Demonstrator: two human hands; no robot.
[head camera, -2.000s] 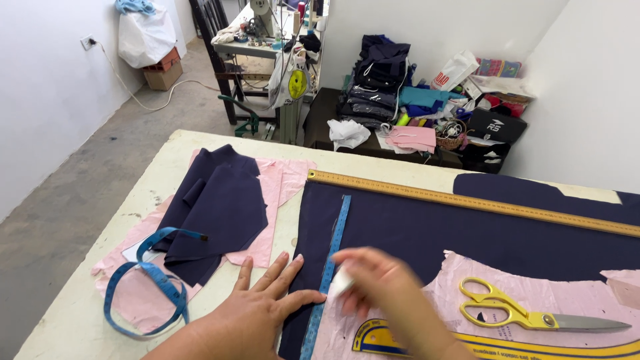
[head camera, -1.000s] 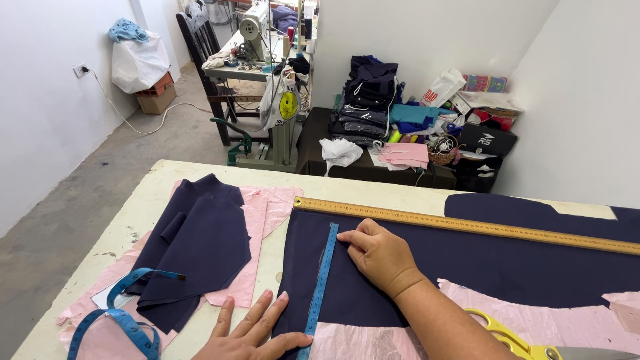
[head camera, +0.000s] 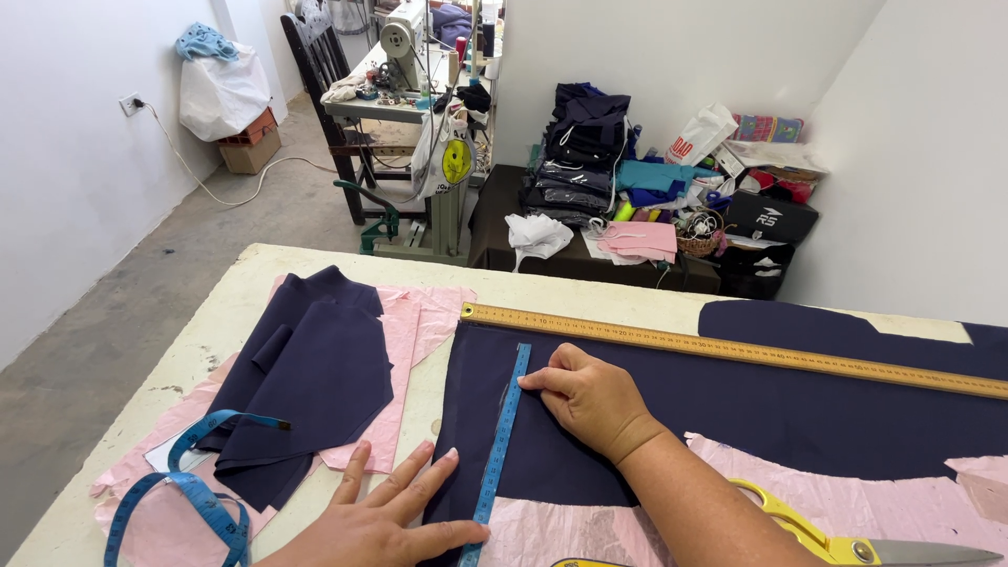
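Observation:
A blue tape measure (head camera: 501, 441) lies stretched over navy fabric (head camera: 630, 378), with a faint chalk line along its left side. My left hand (head camera: 398, 504) is spread flat, its thumb on the tape's lower part. The fingers of my right hand (head camera: 591, 394) are pinched together at the tape's right edge, near its upper end; whether they hold something small cannot be seen. Along the fabric's top edge runs a wooden ruler (head camera: 709, 344). Yellow-handled scissors (head camera: 858, 550) lie at lower right on pink pattern paper (head camera: 850, 504), partly behind my right forearm.
Folded navy pieces (head camera: 315, 378) lie on pink paper at the left of the cream table (head camera: 260, 276), beside the tape's coiled end (head camera: 197, 496). Part of a yellow-edged tool (head camera: 587, 562) shows at the bottom edge. Behind stand a sewing machine (head camera: 403, 43) and stacked garments (head camera: 583, 157).
My right hand has moved up along the tape from its lower part to near its upper end, where it stays. My left hand remains spread by the tape. The view has shifted slightly.

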